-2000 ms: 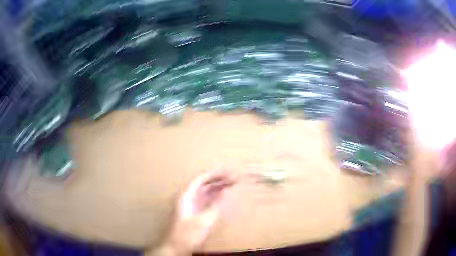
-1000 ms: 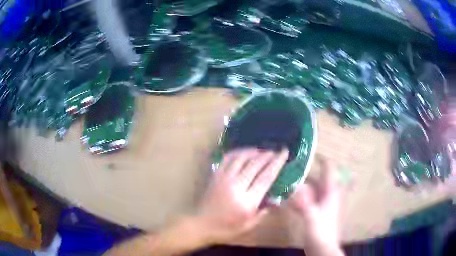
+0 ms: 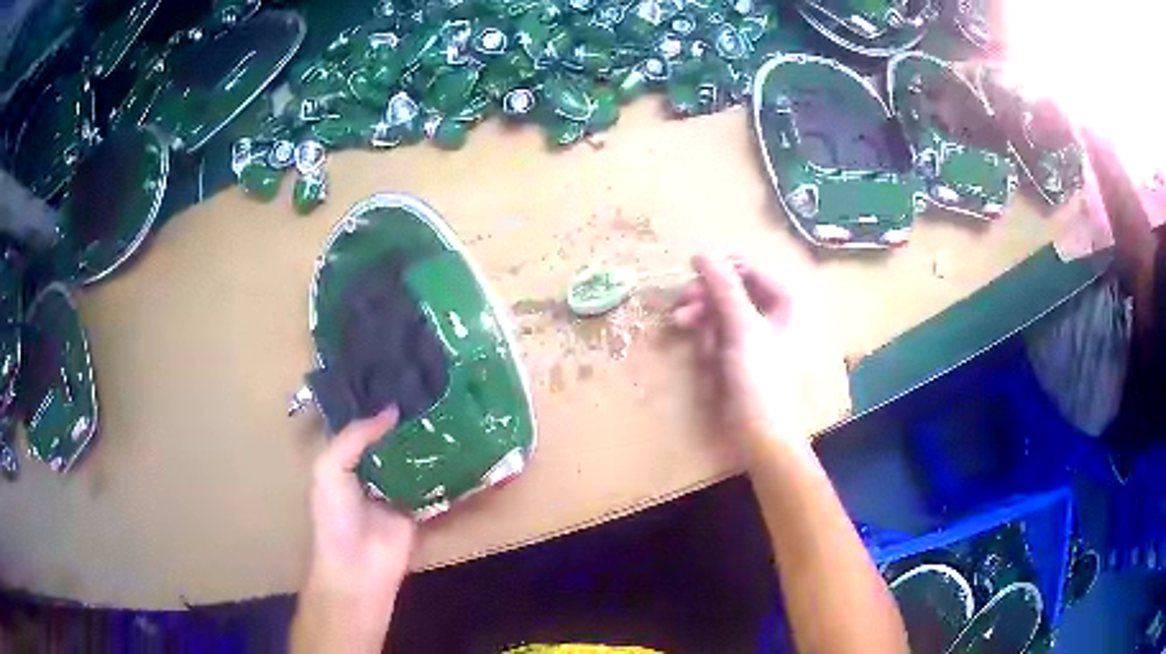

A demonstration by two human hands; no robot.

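My left hand (image 3: 358, 492) grips the lower end of a glossy green body shell (image 3: 467, 403), thumb on its dark middle, over the board left of centre. The shell has a silver rim and a small silver knob at its left. My right hand (image 3: 742, 326) holds a thin pale stick (image 3: 659, 277) between its fingertips, pointing left. The stick's far end reaches a small pale-green oval piece (image 3: 596, 290) lying on the board; whether it touches is unclear. Crumbs and brownish stains surround that piece.
A heap of small green parts (image 3: 563, 77) lies at the back of the tan board (image 3: 205, 486). More green shells lie at the left (image 3: 115, 205) and back right (image 3: 838, 153). A blue crate (image 3: 1064, 524) holding shells is below right. A person's arm (image 3: 1125, 205) shows at the right edge.
The view has shifted. The shell, earlier in front under my left hand, is now held further left, tilted. My right hand, blurred earlier, now shows with the stick at the small oval piece.
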